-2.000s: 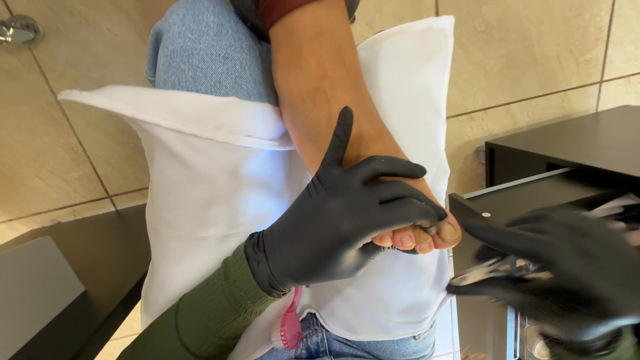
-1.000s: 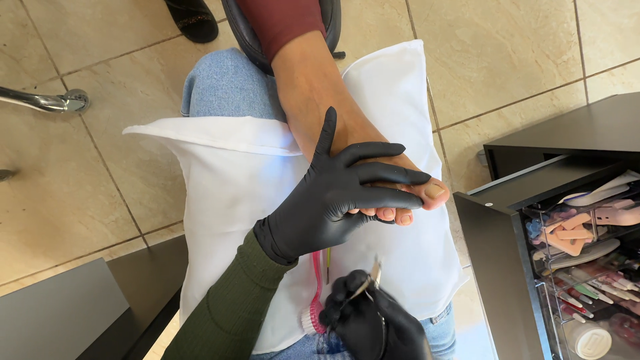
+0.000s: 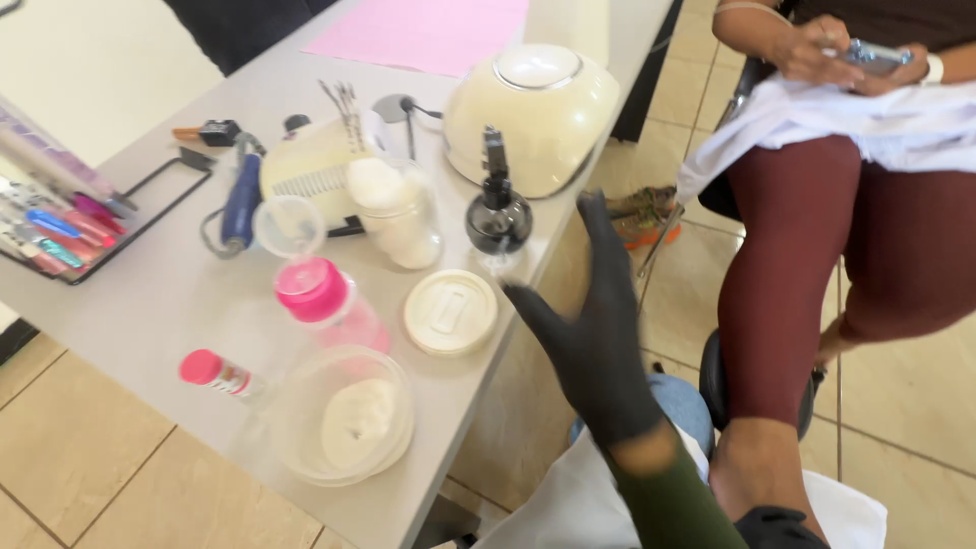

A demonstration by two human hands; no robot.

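Note:
My left hand (image 3: 595, 328), in a black glove, is raised at the edge of the grey table with thumb and fingers spread and nothing between them. The dark spray bottle (image 3: 499, 221) stands just beyond its fingertips. Below the bottle lies a round cream lid (image 3: 451, 313). At the bottom edge, my right hand (image 3: 778, 528), also gloved in black, rests at the client's foot (image 3: 762, 465); its fingers are mostly cut off, so its hold is unclear. A white towel (image 3: 846, 503) lies under the foot.
On the table (image 3: 191, 305) stand a cream nail lamp (image 3: 534, 122), a jar of cotton (image 3: 400, 221), a pink-capped bottle (image 3: 313, 290), a plastic tub (image 3: 343, 415), a blue nail drill handpiece (image 3: 240, 202) and a rack of colourful items (image 3: 69, 229). The seated client holds a phone (image 3: 873, 57).
My left hand has let go of the toes and moved out to the table. My right hand has gone from the lap to the foot. The view has swung to the table.

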